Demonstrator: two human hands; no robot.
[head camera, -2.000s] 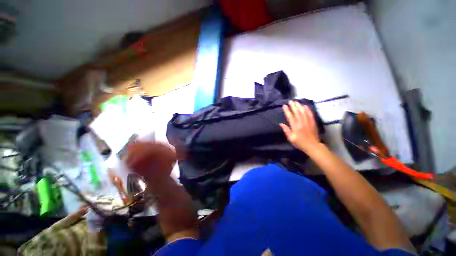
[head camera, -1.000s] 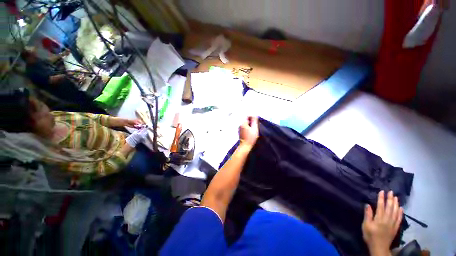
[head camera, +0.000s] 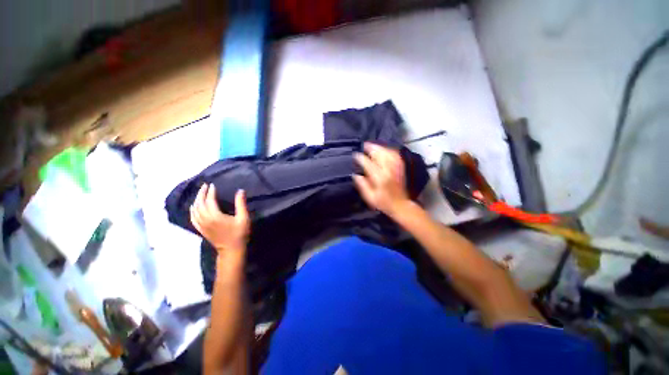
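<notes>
A dark garment (head camera: 293, 179) lies stretched over a long padded form on the white-covered table, with one flap standing out behind it. My left hand (head camera: 220, 220) rests on the garment's left end with the fingers and thumb spread. My right hand (head camera: 383, 176) is on the garment near its right end with the fingers bent; whether it grips cloth cannot be told. The form itself is hidden under the cloth. A steam iron (head camera: 458, 182) with an orange-brown handle and an orange hose sleeve (head camera: 521, 214) stands just right of the garment.
A blue board (head camera: 244, 88) runs across the back of the white table cover (head camera: 374, 62). A second iron (head camera: 128, 322) is at the lower left, near white paper and green pieces (head camera: 66, 170). A grey hose (head camera: 623, 110) rises along the wall at right.
The view has swung right, so the other person is out of sight. My left hand no longer holds up the garment's left end and now lies on it. The garment is more drawn in around the form.
</notes>
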